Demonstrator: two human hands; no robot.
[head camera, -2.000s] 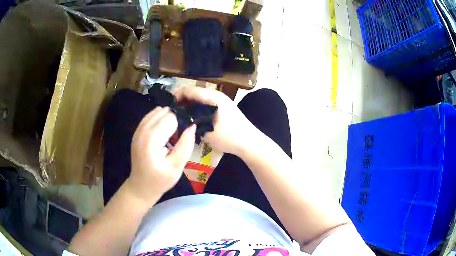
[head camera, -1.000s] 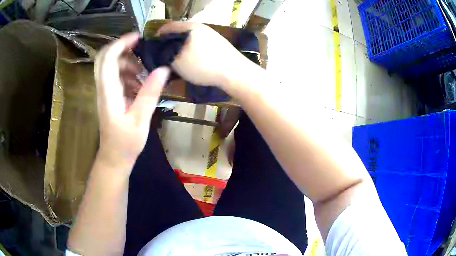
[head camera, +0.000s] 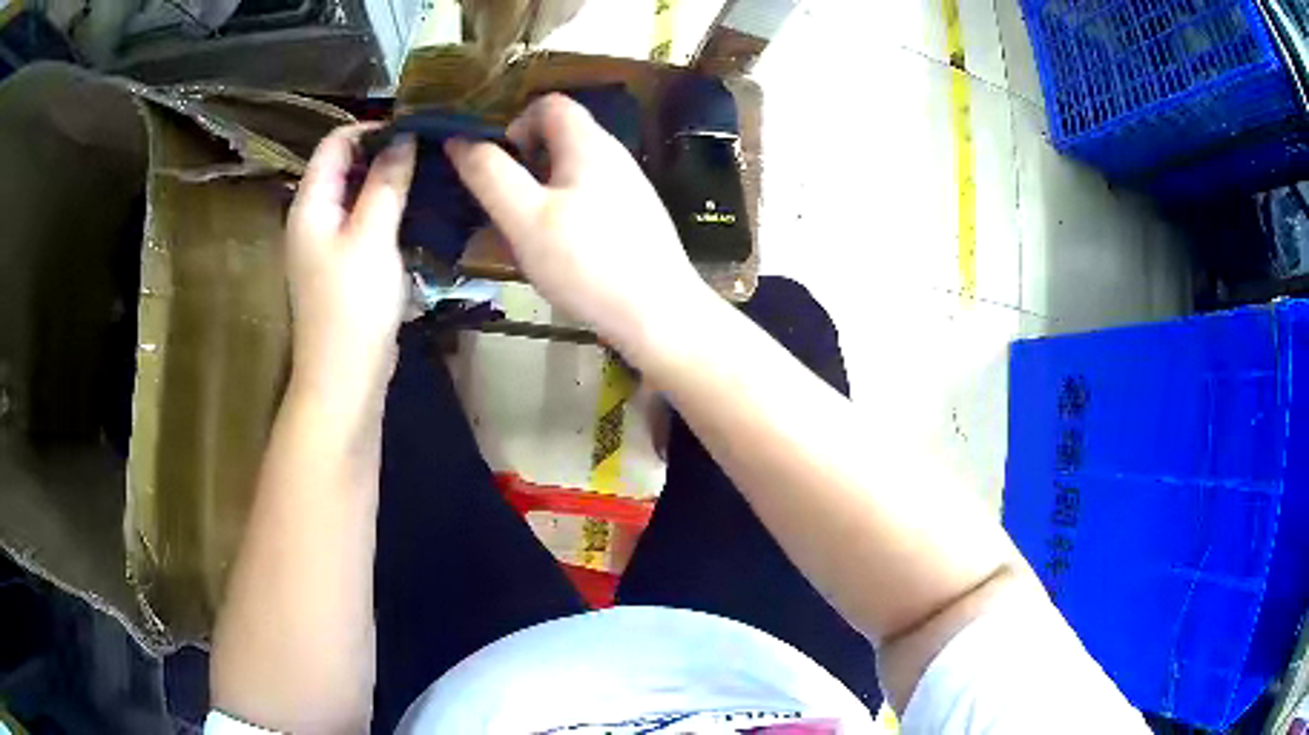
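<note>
A dark pouch (head camera: 442, 201) is held spread between both hands over the left part of the brown wooden stool (head camera: 495, 259). My left hand (head camera: 349, 216) grips its upper left edge. My right hand (head camera: 574, 216) grips its upper right edge. The pouch's lower part hangs down. A dark pouch with gold lettering (head camera: 706, 201) lies at the stool's right side. A flat dark navy pouch (head camera: 607, 112) shows partly behind my right hand. A whitish piece (head camera: 448, 287) shows at the stool's near left edge, below the held pouch.
An open cardboard carton (head camera: 216, 388) stands at the left. A blue crate (head camera: 1170, 86) is at the upper right and a blue box with dark characters (head camera: 1148, 503) at the lower right. Something red (head camera: 574, 503) shows between the legs. Yellow tape (head camera: 963, 172) runs along the tiled floor.
Both hands moved from above the lap up over the stool with the dark fabric. Since a second ago my left fingers have closed on it and it is spread out. The gold-lettered pouch is uncovered again.
</note>
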